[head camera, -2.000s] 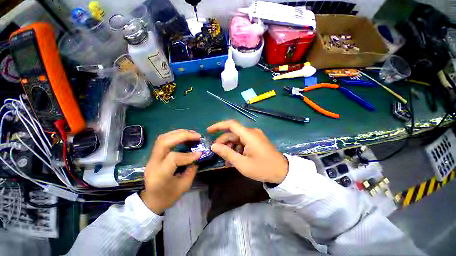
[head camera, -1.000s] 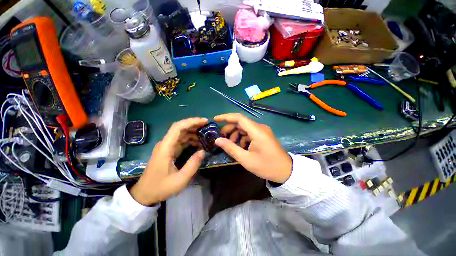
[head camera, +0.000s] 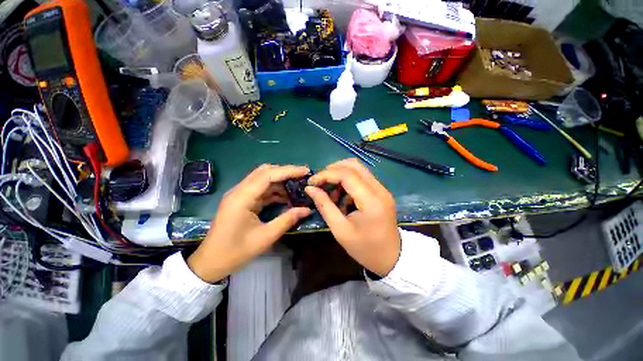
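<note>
A small black smartwatch (head camera: 297, 190) is held between both hands above the bench's front edge. My left hand (head camera: 254, 211) grips its left side with fingers at the top and the thumb below. My right hand (head camera: 358, 208) holds its right side, with the thumb and fingertips at its upper right. The fingers cover much of the watch, and its face looks dark. Silver tweezers (head camera: 342, 141) and a black slim tool (head camera: 407, 158) lie on the green mat behind the hands.
Another black watch piece (head camera: 196, 176) lies left of my hands. Orange-and-blue cutters (head camera: 462, 144), a yellow strip (head camera: 387, 132) and a white dropper bottle (head camera: 343, 96) stand or lie behind. A multimeter (head camera: 74, 84) is at left, a cardboard box (head camera: 522, 81) at back right.
The watch's face showed lit two seconds ago and now looks dark. The watch has been turned, and my right fingertips have closed in over its upper right side.
</note>
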